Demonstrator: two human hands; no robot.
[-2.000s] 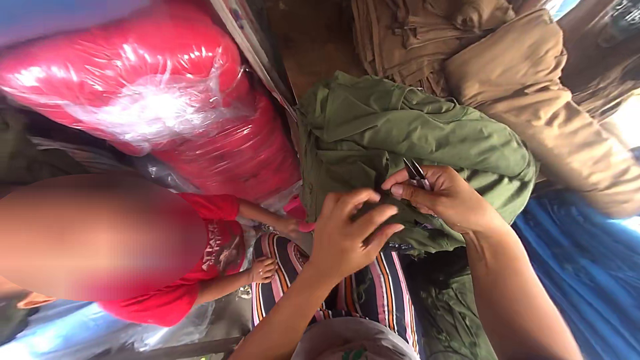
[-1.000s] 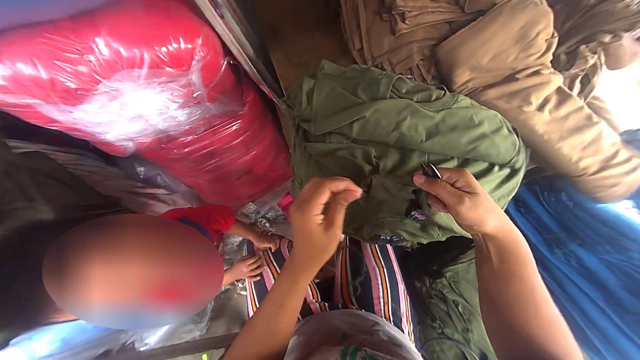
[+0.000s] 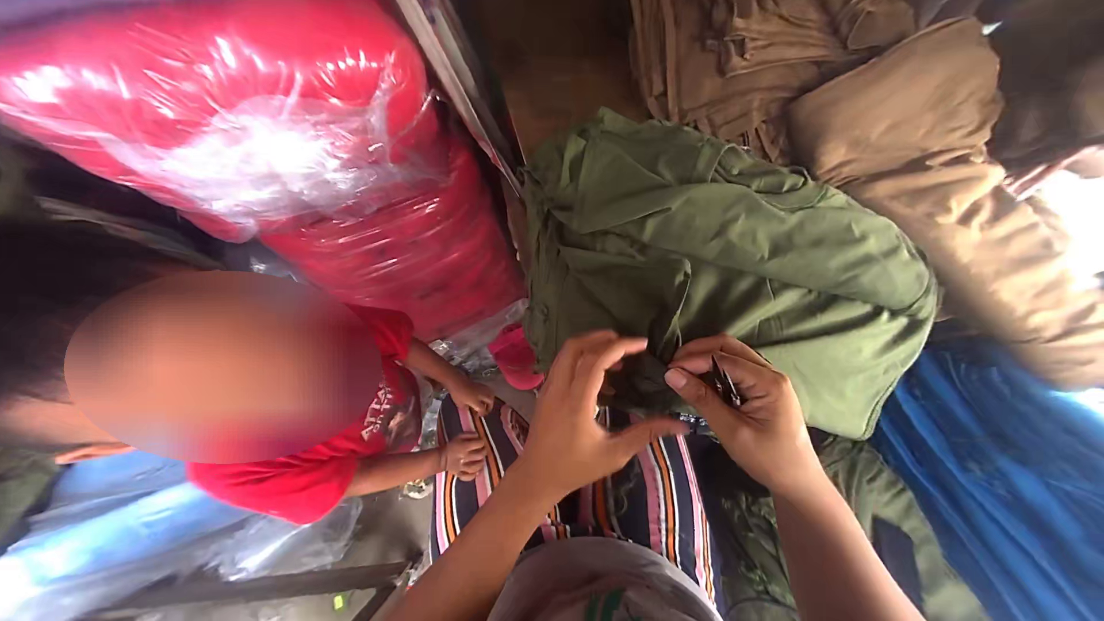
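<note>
A green cloth garment (image 3: 733,250) lies bunched in front of me, its near end reaching my lap. My right hand (image 3: 746,401) holds a small dark metal tool (image 3: 724,382), perhaps thread snips, tucked in its curled fingers. The thumb and index finger of that hand meet at the garment's near edge; whether they pinch cloth or thread cannot be told. My left hand (image 3: 586,410) is just left of it, thumb and fingers spread apart, with nothing visible between them. Striped cloth (image 3: 668,483) covers my lap below both hands.
At the left a person in a red shirt (image 3: 285,483) rests both hands by my lap. Behind are red goods in clear plastic (image 3: 345,172). Brown garments (image 3: 906,121) are piled at the upper right, blue sheeting (image 3: 957,448) at the right, and more dark green cloth (image 3: 845,517) beside my lap.
My left hand has opened from the closed fingertips seen a second ago and is closer to my right hand. The person at the left shows more of the red shirt than a second ago.
</note>
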